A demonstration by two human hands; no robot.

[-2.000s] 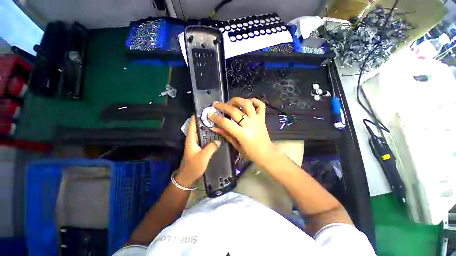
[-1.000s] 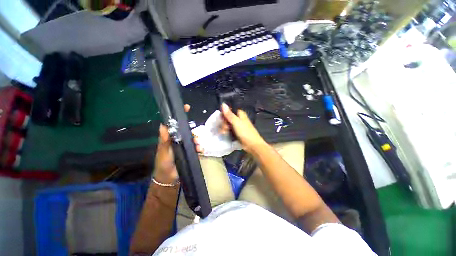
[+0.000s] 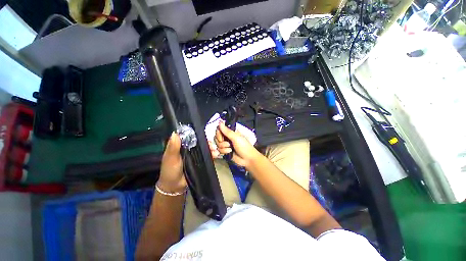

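The long black lock panel (image 3: 176, 97) is tilted on its side in front of me, its smooth outer face showing. A round silver hub piece (image 3: 187, 136) sits at its middle. My left hand (image 3: 175, 158) is shut on the panel below the hub, with fingertips showing at the far side. My right hand (image 3: 231, 140) is closed around a short black bar (image 3: 231, 118), likely a lever handle, just right of the panel. A white cloth or paper (image 3: 247, 134) lies behind and beside my right hand. The bar's lower end is partly hidden by my fingers.
Loose dark rings (image 3: 225, 85), paler rings (image 3: 280, 92), slim dark pliers (image 3: 256, 114) and a blue tube (image 3: 332, 104) lie on the black mat. A white gasket sheet (image 3: 209, 69) lies behind. A corded screwdriver (image 3: 391, 142) is at right, blue crates (image 3: 127, 219) at lower left.
The panel has been turned from its ribbed inside to its outer face. My right hand has left the panel's hub and now holds the black bar. The white cloth has come into view.
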